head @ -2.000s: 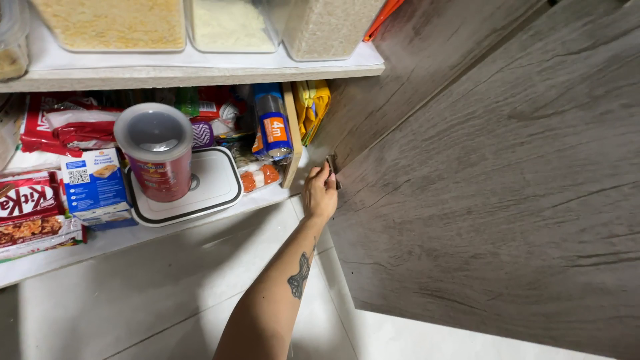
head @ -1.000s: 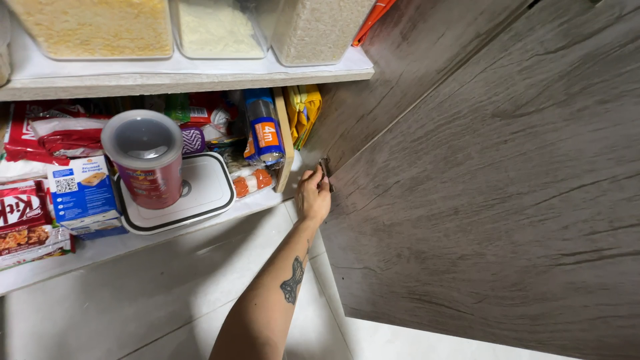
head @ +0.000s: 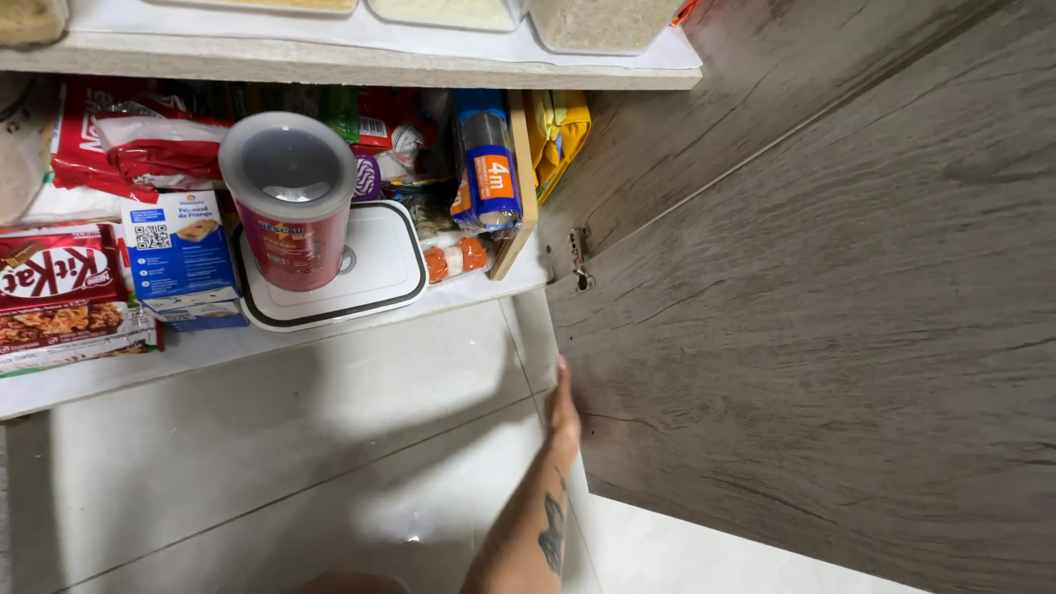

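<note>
My left hand (head: 565, 417) is beside the lower edge of the grey wood-grain cabinet door (head: 792, 330), seen edge-on with a finger extended and nothing visible in it. It looks to be touching the door, though part of it is hard to make out. Above the hand, a metal hinge (head: 582, 262) sits on the door's inner face. The tattooed forearm enters from the bottom. My right hand is out of view.
A red canister (head: 297, 239) stands on a white lidded container (head: 384, 256) on the lower shelf. Around it are a blue box (head: 177, 256), a KitKat package (head: 62, 268) and a blue-wrapped roll (head: 492, 177). The upper shelf (head: 371, 66) holds several food containers.
My left hand was at the hinge in both earlier frames. It has let go and moved down beside the door's lower edge, leaving the hinge uncovered.
</note>
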